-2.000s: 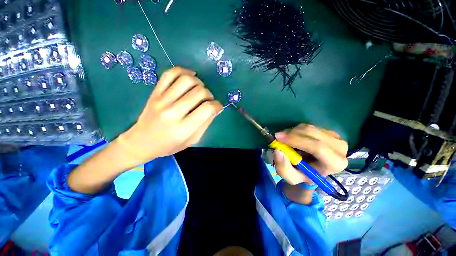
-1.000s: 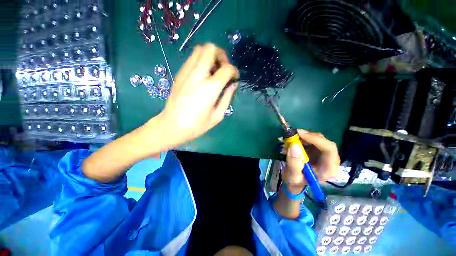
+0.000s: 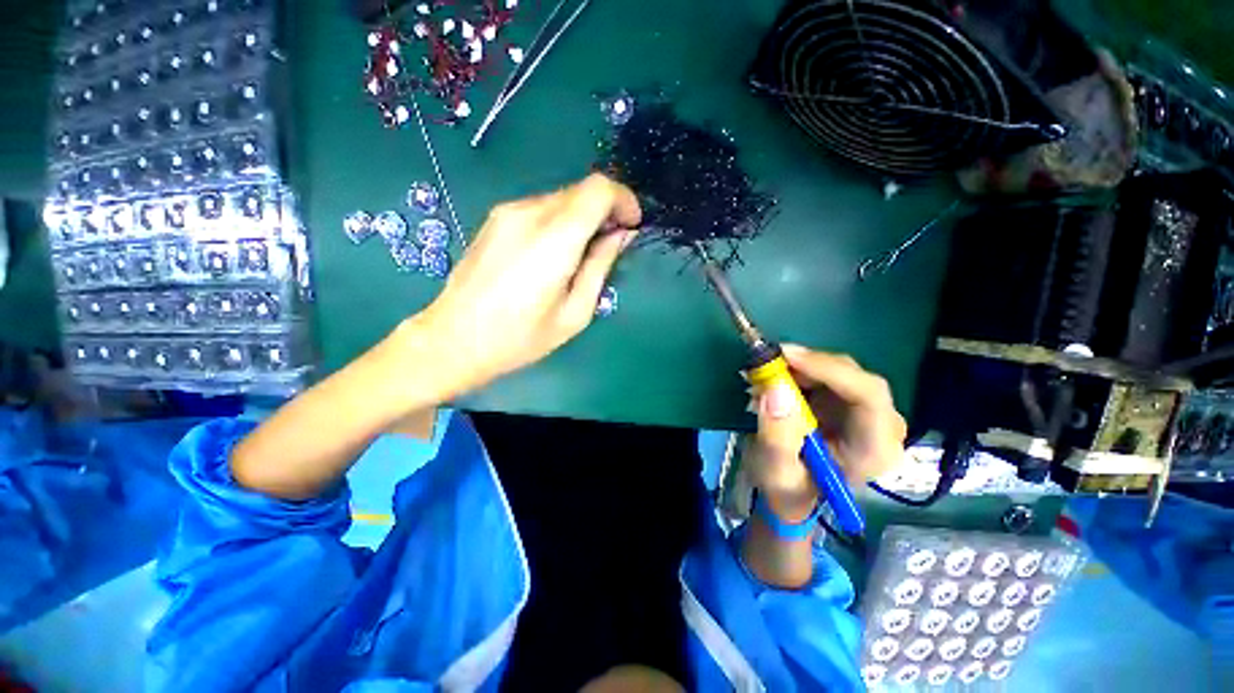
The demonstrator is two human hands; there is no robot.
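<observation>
My right hand [image 3: 828,427] grips the soldering iron [image 3: 798,431] by its yellow and blue handle. The iron's metal tip points at the lower edge of the heap of black lead wires [image 3: 693,169]. My left hand [image 3: 528,278] is at the left edge of the heap, thumb and fingertips close together; whether they pinch a wire cannot be told. One round PCB [image 3: 606,301] lies beside my left hand, partly covered. Another round PCB [image 3: 619,107] lies above the heap. Several more discs [image 3: 424,199] lie in a group at left. Solder wire [image 3: 440,169] runs down towards my left hand.
A blister tray [image 3: 176,203] stands at left. Red-lead components [image 3: 436,57] and tweezers [image 3: 531,71] lie at the far side. A fan [image 3: 880,95] stands far right, with a dark block [image 3: 1083,318] below it. A second tray [image 3: 964,609] is low at right. A wire offcut [image 3: 904,244] lies near the block.
Both hands moved from the PCB near the mat's front to the wire heap. Since one second ago, my left hand has lowered slightly at the heap's edge, and the iron has shifted slightly left.
</observation>
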